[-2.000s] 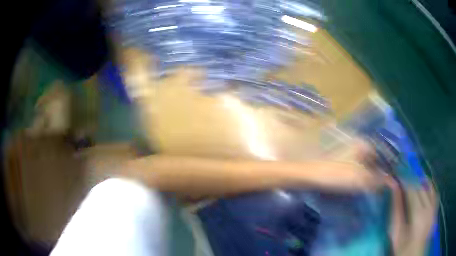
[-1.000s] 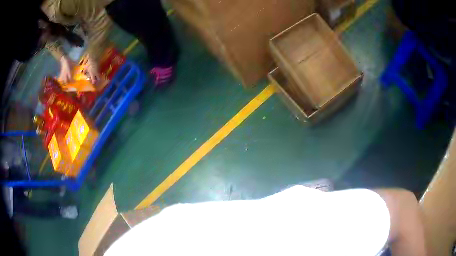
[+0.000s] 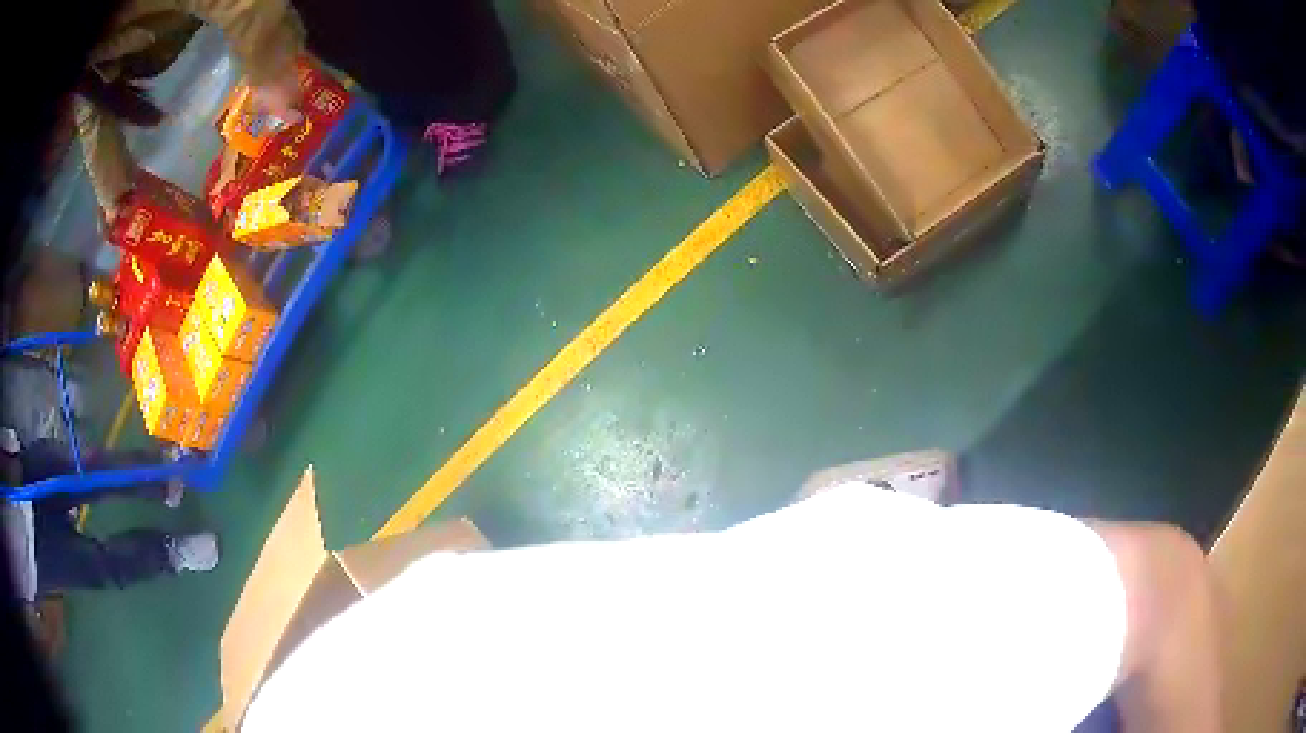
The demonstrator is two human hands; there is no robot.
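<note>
Neither of my hands is in the picture. My white sleeve and shoulder fill the bottom, and a bare upper arm runs down out of the bottom edge at the right. Nearest in front of me, an open cardboard box [image 3: 272, 594] stands at the lower left, partly hidden by the sleeve. Two open, empty-looking cardboard trays [image 3: 917, 129] lie one tilted in the other on the green floor [image 3: 602, 415]. A pale object [image 3: 895, 470] shows just behind my sleeve; I cannot tell what it is.
A blue trolley [image 3: 301, 308] at the left carries orange boxes [image 3: 208, 351] and red packages [image 3: 172, 229]. A person's hands [image 3: 272, 98] are at it. A large carton [image 3: 688, 72] stands at the top, a blue stool [image 3: 1196, 172] at the right. A tan board edge [image 3: 1268, 573] shows lower right.
The view has swung from the bench to the floor and trolley, then shifted slightly. The bench, board pile and my hand have left the picture. At the trolley, the other person's hands have moved apart.
</note>
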